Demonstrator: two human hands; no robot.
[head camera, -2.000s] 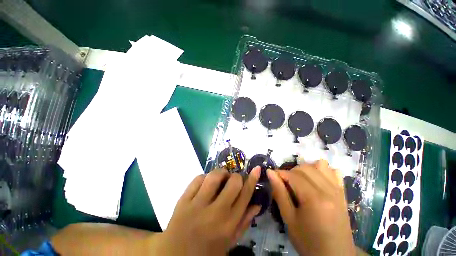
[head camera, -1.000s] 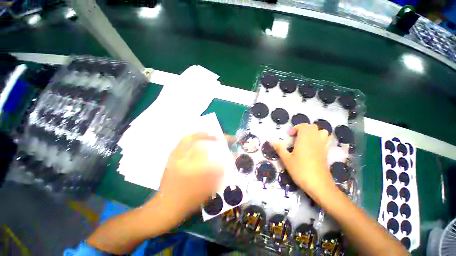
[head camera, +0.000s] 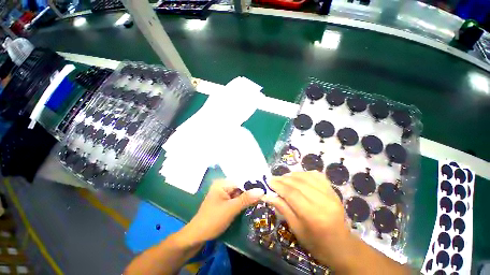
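Note:
My left hand (head camera: 220, 207) pinches the lower end of a white sticker sheet (head camera: 244, 161), below and left of the tray. A black adhesive pad (head camera: 254, 186) shows on the sheet by my left thumb. My right hand (head camera: 309, 207) meets the sheet's end, with a dark pad edge between its fingertips; the rest of that pad is hidden. The clear blister tray (head camera: 349, 119) holds rows of round modules. Most show plain black tops. One at the left of the third row (head camera: 290, 155) and several in the nearest row show gold-orange circuitry. My right hand covers part of the tray.
Used white backing paper (head camera: 215, 121) is piled left of the tray. Stacked filled trays (head camera: 123, 115) stand farther left. Spare sticker sheets (head camera: 451, 215) lie right of the tray. A pale metal rail (head camera: 279, 105) runs behind, beside the green conveyor belt (head camera: 258, 53). A slanted post (head camera: 158, 43) rises at the back left.
My right hand has moved from over the tray's middle to the sheet. My left hand still holds the sheet, now with its end by both hands' fingertips. The view has shifted left.

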